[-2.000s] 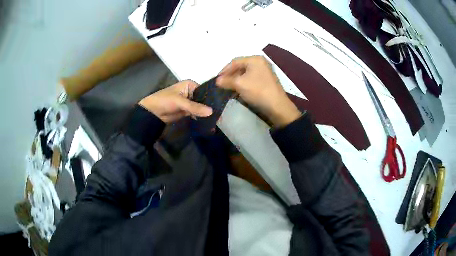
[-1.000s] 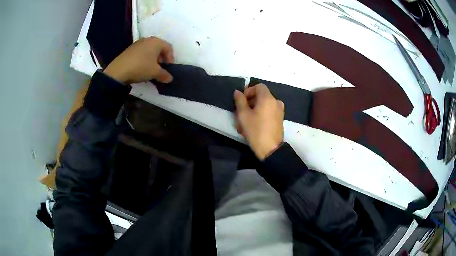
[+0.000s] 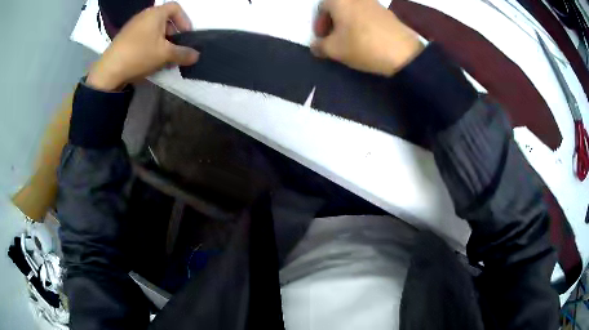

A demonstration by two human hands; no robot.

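A dark grey-black interlining strip (image 3: 258, 64) lies on the white table (image 3: 381, 164), with a narrow white notch at its lower edge. My left hand (image 3: 145, 45) holds its left end between thumb and fingers. My right hand (image 3: 361, 35) is at its upper edge with fingers curled; whether it grips the strip I cannot tell. The strip's right part runs under my right sleeve. A curved maroon piece (image 3: 491, 71) lies beyond my right forearm. Another maroon piece (image 3: 563, 235) shows at the right, partly hidden by my sleeve.
Shears with red handles (image 3: 581, 148) lie at the right edge. A further maroon strip (image 3: 560, 45) is at the back right. Dark stacked pieces (image 3: 123, 13) lie at the top left. White scraps (image 3: 48, 271) are low at the left. The table edge runs diagonally in front of me.
The strip's two parts, apart before, now meet with only a narrow notch showing. My right hand has moved to the strip's upper edge. The view has shifted, and the iron is out of view.
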